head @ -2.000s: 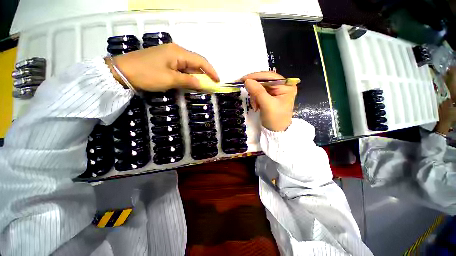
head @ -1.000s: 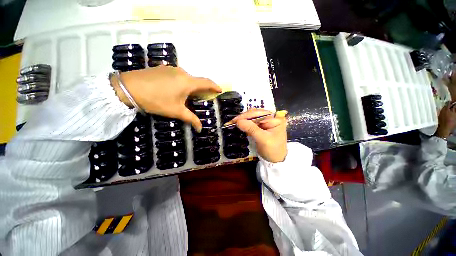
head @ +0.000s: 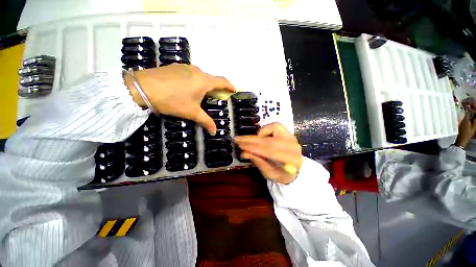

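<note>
Glossy black housings stand in columns in a white slotted tray. My left hand lies over the upper part of these columns. Its thumb touches a housing in the second column from the right, and a small pale yellow strip shows between thumb and forefinger. My right hand holds tweezers like a pen. Their tip is at a housing in the same column, just below the left thumb; the pale end points down and right.
Tiny dark parts lie on the tray's right side. Silver-looking housings are at its upper left. A second white tray sits on green at the right. Another person's hand is at the right edge. A red object is low at right.
My hands moved from the strip above the columns down to the housings; my left hand now has its thumb spread downward. The tweezers tip went down and left, and the tiny dark parts came into view.
</note>
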